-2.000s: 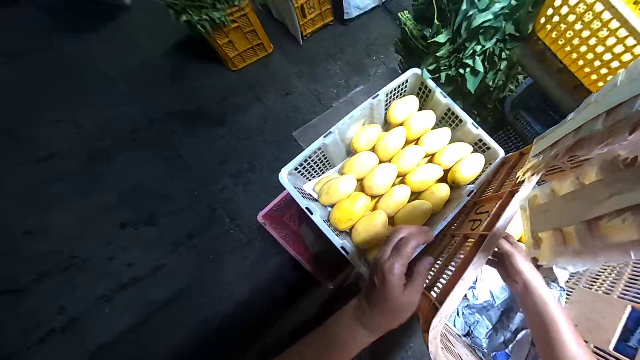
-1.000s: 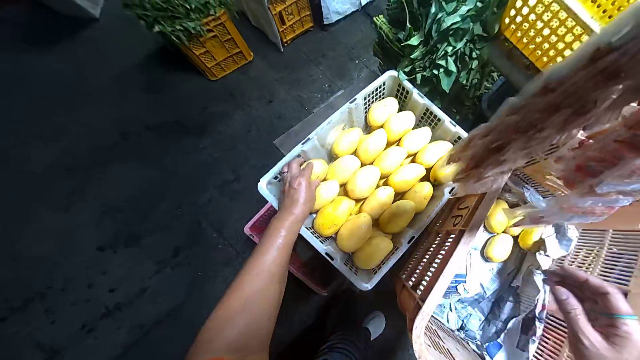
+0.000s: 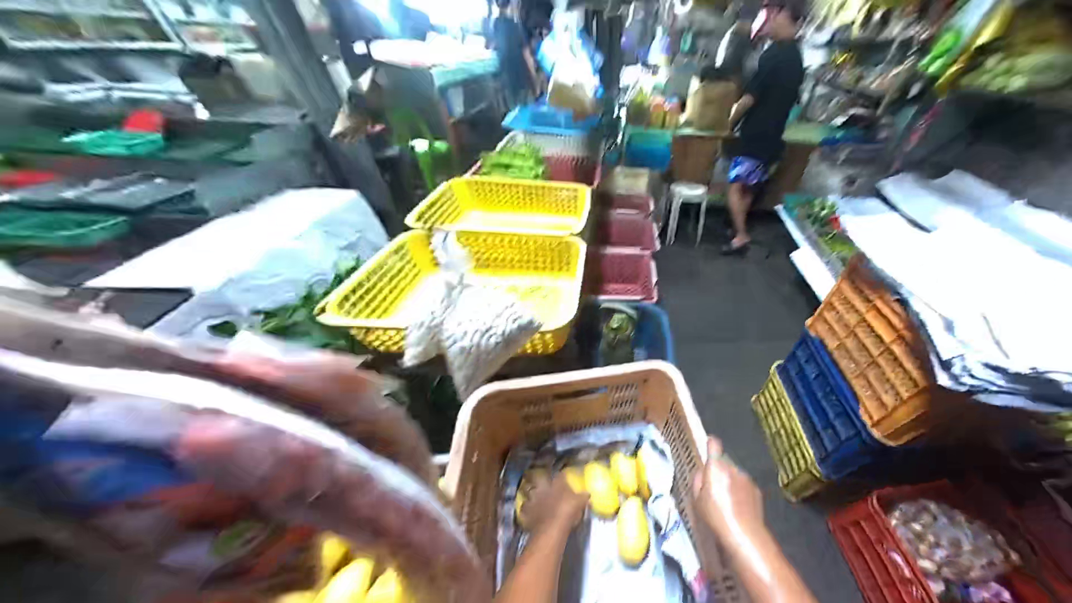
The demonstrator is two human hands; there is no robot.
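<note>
A brown plastic crate (image 3: 578,383) lined with newspaper (image 3: 599,553) stands in front of me and holds several yellow mangoes (image 3: 633,532). My left hand (image 3: 551,502) reaches down inside it, on the left of the fruit, close to or touching one mango; blur hides whether the fingers hold it. On the crate's right rim lies my right hand (image 3: 727,486), its fingers over the edge. More yellow mangoes (image 3: 347,579) show at the bottom left, below a blurred, plastic-covered edge (image 3: 335,452).
Yellow baskets (image 3: 502,205) stand beyond the crate, with a bag of white contents (image 3: 481,327) on one. Stacked orange, blue and yellow crates (image 3: 871,360) are at right, above a red crate (image 3: 854,536). A person in dark clothes (image 3: 766,109) stands farther back, near a white stool (image 3: 688,194).
The view has swung up and round to the market aisle. My left hand has left the white crate of mangoes and is inside the brown crate; my right hand has moved to its rim.
</note>
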